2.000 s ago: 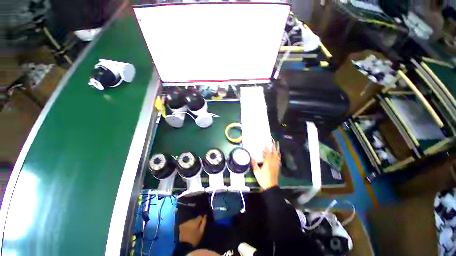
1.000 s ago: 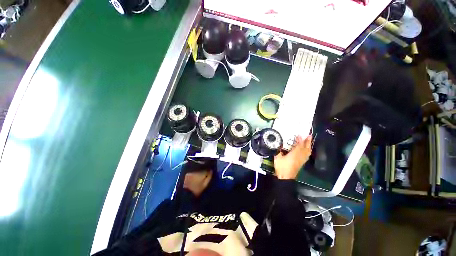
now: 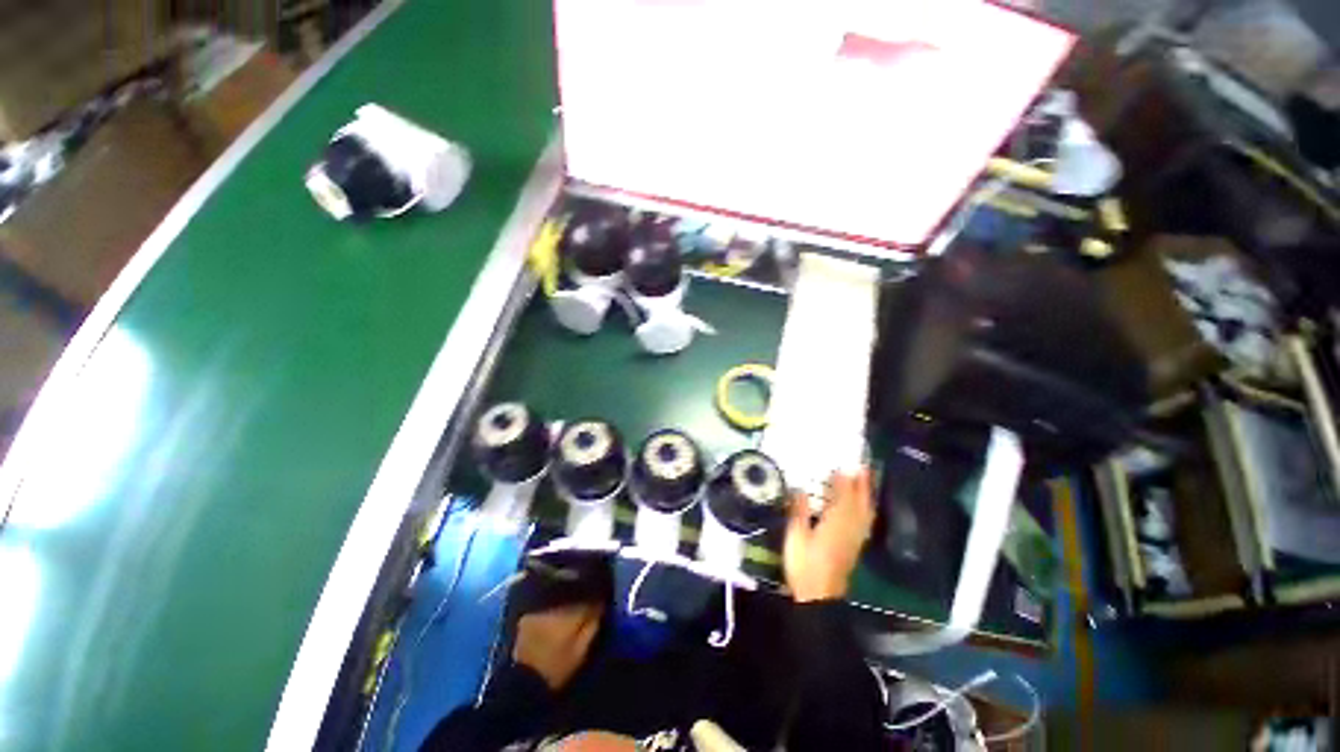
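Observation:
Four cameras with black heads and white bodies (image 3: pixel 669 470) stand in a row at the bench front, their lens faces up. Thin white leads hang from their bases. My right hand (image 3: pixel 832 538) rests on the near end of the long white keyboard (image 3: pixel 823 382), fingers slightly apart, holding nothing. It is just right of the rightmost camera. My left hand (image 3: pixel 556 641) is low, below the bench's front edge under the camera row. Its fingers are hidden in a dark area, so its grip cannot be told.
Two more cameras (image 3: pixel 657 301) stand behind, and another lies on the green conveyor (image 3: pixel 221 426) at left. A yellow tape roll (image 3: pixel 744 397) is beside the keyboard. The monitor (image 3: pixel 794 118) is at the back. A black printer (image 3: pixel 1029 353) with a white strip (image 3: pixel 988 529) is at right.
The whole view has shifted and turned. The monitor picture is mostly white with a pinkish patch. My right hand stays on the keyboard's near end. More of my left hand shows than one second ago.

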